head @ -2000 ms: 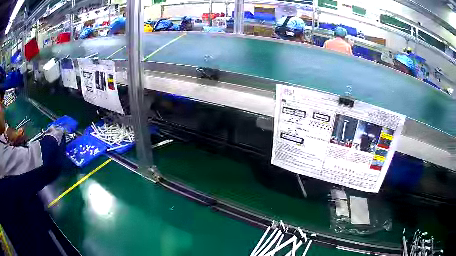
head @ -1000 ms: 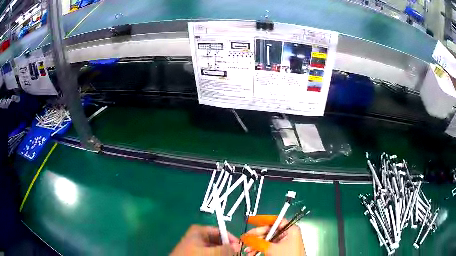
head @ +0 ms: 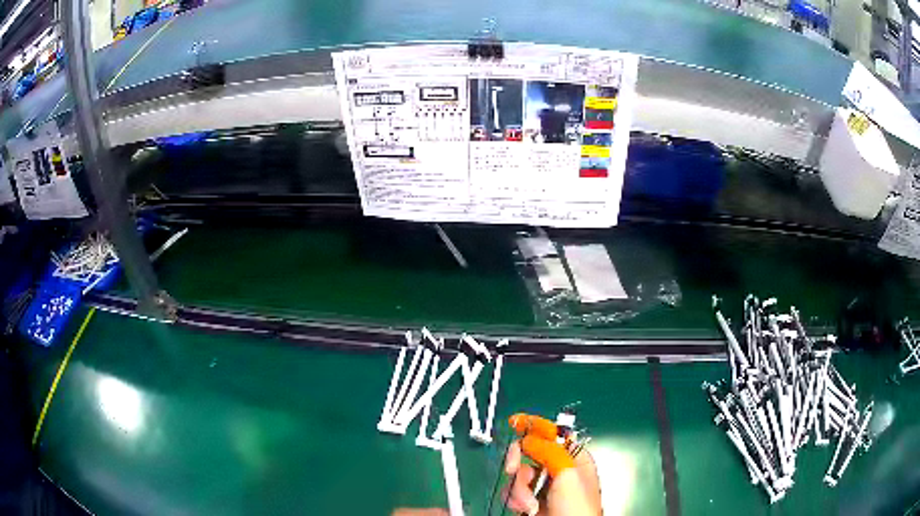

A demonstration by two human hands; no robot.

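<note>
My right hand point(head: 553, 476), with orange covers on its fingers, is closed around a white cable assembly at the bottom centre; the cable's white end block point(head: 567, 417) shows above the fingers. Thin dark wires hang beside it. My left hand point(head: 419, 512) is almost wholly cut off by the bottom edge. A single white cable point(head: 451, 480) rises from the edge beside it; whether the left hand holds it is hidden. Several white cables point(head: 436, 388) with dark ends lie fanned and crossed near the rail. A large heap of similar cables point(head: 787, 398) lies at the right.
A metal rail point(head: 303, 331) crosses behind the cables. Beyond it lies a clear bag point(head: 595, 274) with white cards. An instruction sheet point(head: 489, 141) hangs from the shelf. A metal post point(head: 106, 181) and blue tray point(head: 50, 307) stand left. A white box point(head: 855, 166) hangs upper right.
The view has swung from the left towards the bench. Both hands came into view, then my left hand dropped mostly out at the bottom. The thin dark cable beside the right hand's cable is less visible.
</note>
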